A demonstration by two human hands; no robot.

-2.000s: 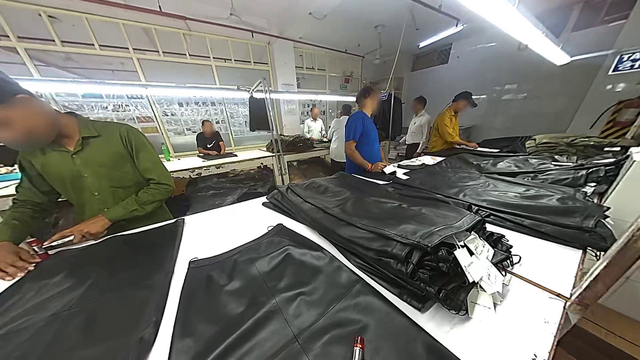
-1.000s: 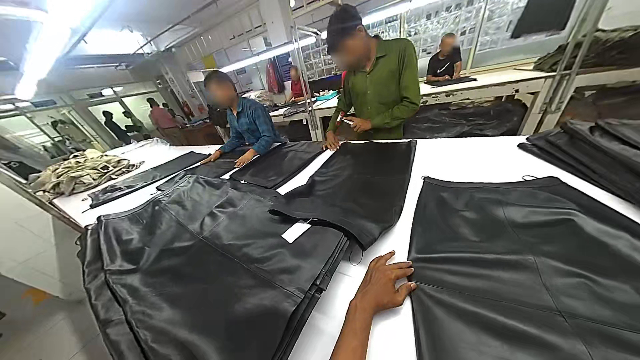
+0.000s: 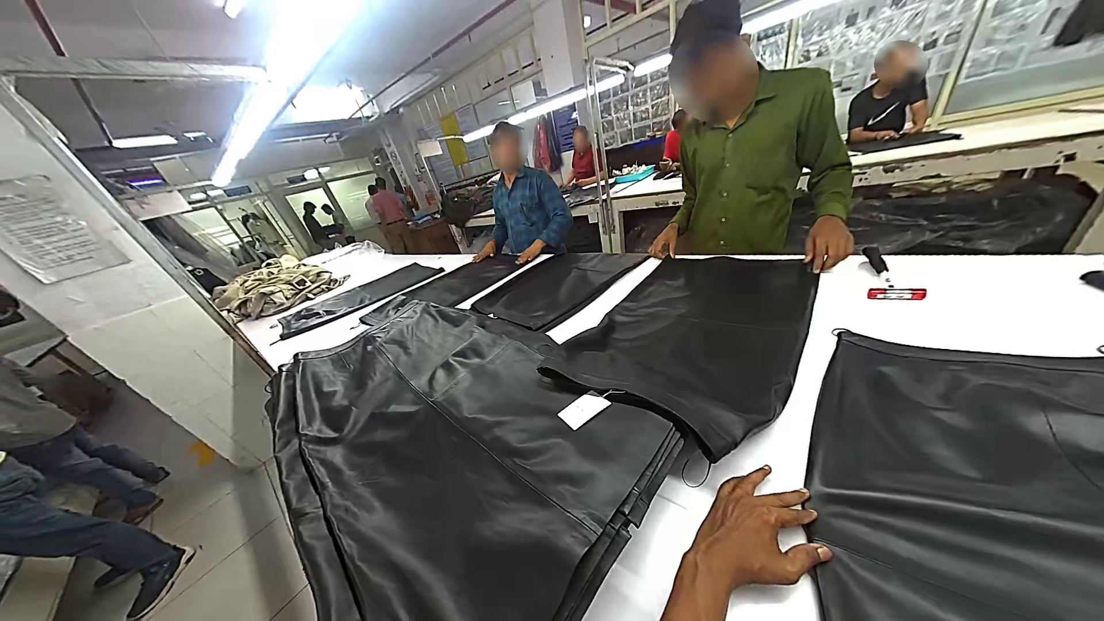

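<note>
My left hand (image 3: 750,535) rests on the white table with its fingers spread, the fingertips and thumb touching the left edge of a black leather skirt (image 3: 957,466). That skirt lies flat and runs out of view at the right. Left of my hand is a stack of black leather skirts (image 3: 466,448). Another black leather garment (image 3: 707,336) partly overlaps the stack, with a white tag (image 3: 584,410) by its hem. My right hand is not in view.
A co-worker in a green shirt (image 3: 750,164) holds the far edge of the overlapping garment. A black marker (image 3: 876,260) and its red-and-white companion (image 3: 897,294) lie on the table. Beyond are a co-worker in blue (image 3: 530,211), more black garments (image 3: 552,293) and a beige cloth heap (image 3: 276,285).
The view has swung left since the oldest frame. The green-shirted co-worker now has both hands at the garment's far edge; one hand was raised a second ago. My left hand stays at the skirt's edge.
</note>
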